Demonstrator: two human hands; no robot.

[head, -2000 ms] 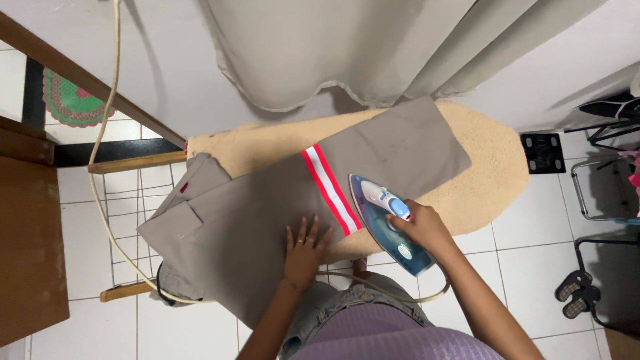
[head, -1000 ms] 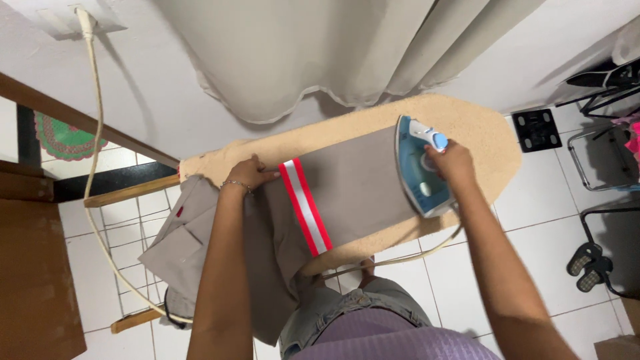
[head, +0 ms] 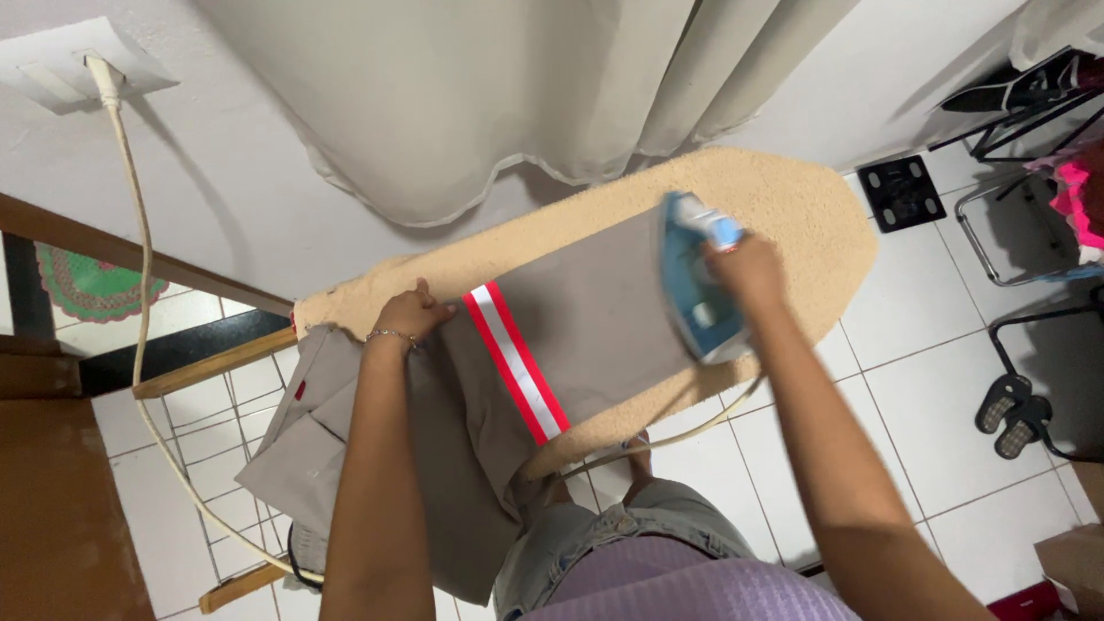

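Note:
My right hand point(head: 749, 272) grips the handle of a blue and white clothes iron point(head: 697, 280), which lies across the end of a grey trouser leg point(head: 604, 297). A red and silver reflective band point(head: 517, 362) crosses the leg. At the left of the band, my left hand point(head: 416, 315) rests on the upper edge of the fabric; whether its fingers pinch the cloth is not clear. Beneath is an ironing board point(head: 776, 185) with a beige cover. The rest of the grey garment hangs bunched over the board's near edge and left end.
From a wall outlet point(head: 52, 69), the power cord point(head: 145, 285) runs down past the board's left end. A light curtain point(head: 483, 95) hangs along the far side. On the floor at right are a black bathroom scale point(head: 901, 191), metal chair frames and sandals point(head: 1013, 417).
The iron has moved right along the trouser leg, to its end. My left hand has gone from flat on the cloth to its far edge, and the garment lies more bunched at left.

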